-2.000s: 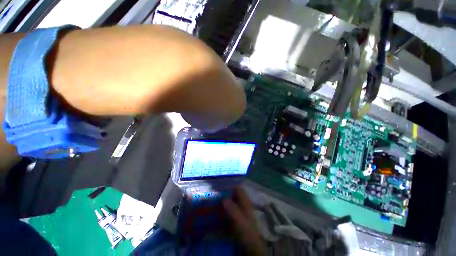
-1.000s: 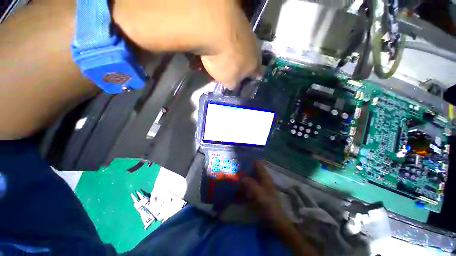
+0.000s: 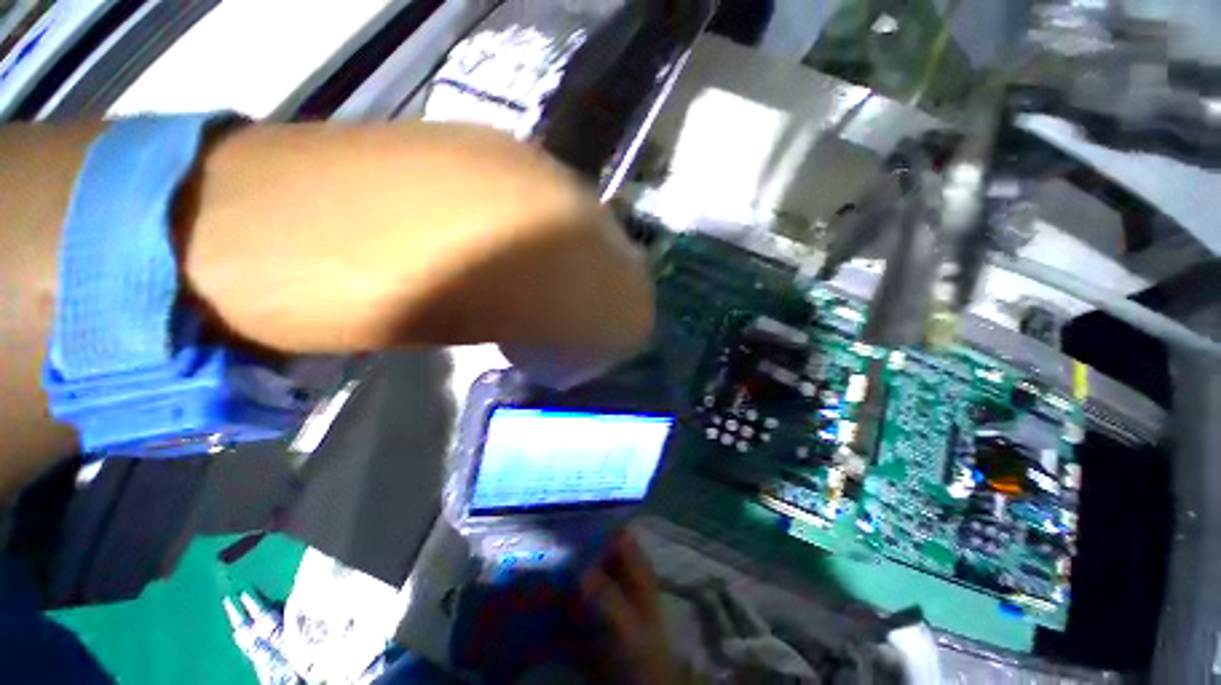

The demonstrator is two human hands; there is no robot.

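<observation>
A dark teach pendant (image 3: 569, 462) with a bright white-blue screen is at the lower middle, tilted slightly; its keys are dark and blurred. My left hand (image 3: 569, 274), with a blue wrist strap (image 3: 127, 288) on the forearm, reaches in from the left and is bent over the pendant's top edge; its fingers are hidden. My right hand (image 3: 627, 602) is small, blurred and in shadow at the right side of the keys; its grip is unclear. The green circuit board (image 3: 924, 455) lies to the right of the pendant, crowded with parts.
Blurred hoses and a metal head (image 3: 937, 241) hang over the board's back edge. Grey crumpled cloth (image 3: 730, 609) lies in front of the board. Small tubes (image 3: 257, 636) and white paper (image 3: 335, 616) lie on a green mat (image 3: 147, 622) at lower left. A silvery bundle (image 3: 502, 74) is upper left.
Since one second ago, the view has shifted; pendant, board and both hands appear lower and further left. The pendant screen now shows faint blue lines. Both hands remain at the pendant.
</observation>
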